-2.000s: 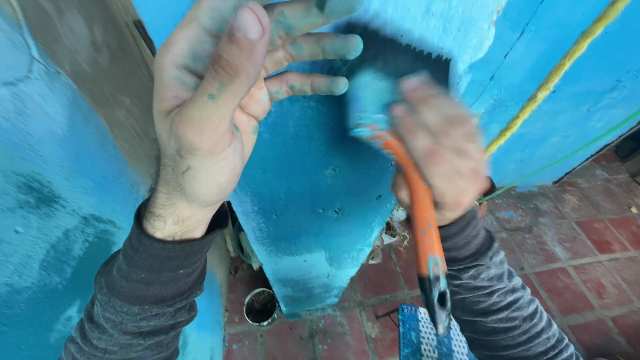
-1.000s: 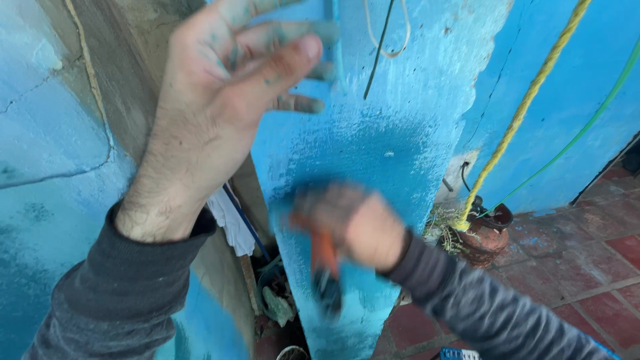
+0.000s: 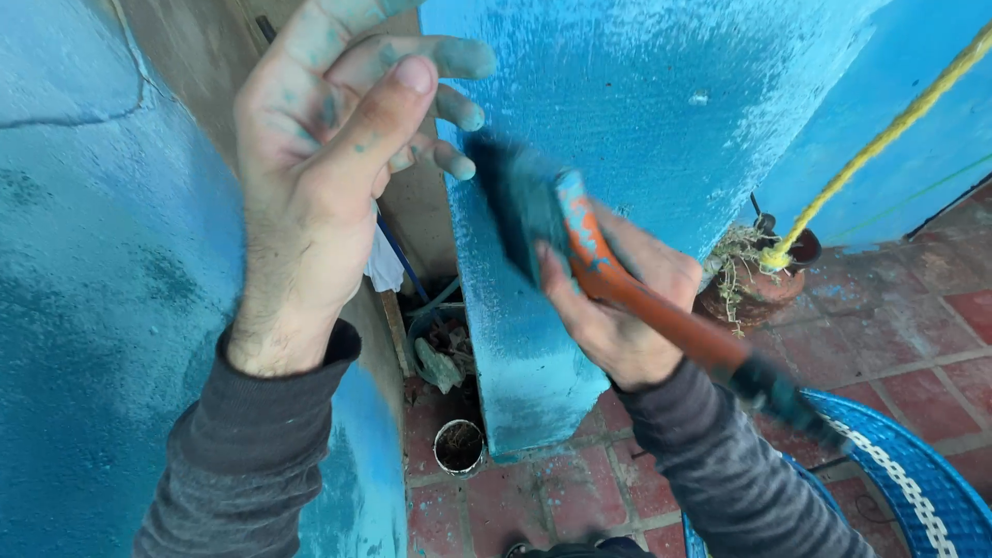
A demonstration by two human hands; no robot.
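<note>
My right hand [image 3: 628,302] grips a wide paintbrush by its orange handle [image 3: 666,314], whose far end is black. The handle bears blue paint smears. Dark, blurred bristles [image 3: 511,209] lie against or close to the blue-painted face of a wall pillar [image 3: 628,132]; exact contact cannot be told. Darker, wet-looking blue covers much of that face, with paler streaks at its upper right edge. My left hand [image 3: 333,147] is raised at the upper left, fingers spread, with nothing in it. Its fingertips are stained with blue-green paint and overlap the pillar's left edge in view.
A yellow rope [image 3: 891,132] runs down to a clay pot with a plant [image 3: 756,291] at the right. Below are a small pot of soil [image 3: 459,447] and a bucket of debris [image 3: 442,349]. A blue woven chair [image 3: 907,457] stands lower right on red floor tiles [image 3: 573,488].
The brush has moved up the pillar since one second ago, and its bristles now point up and left. My left hand stays raised. The view has shifted.
</note>
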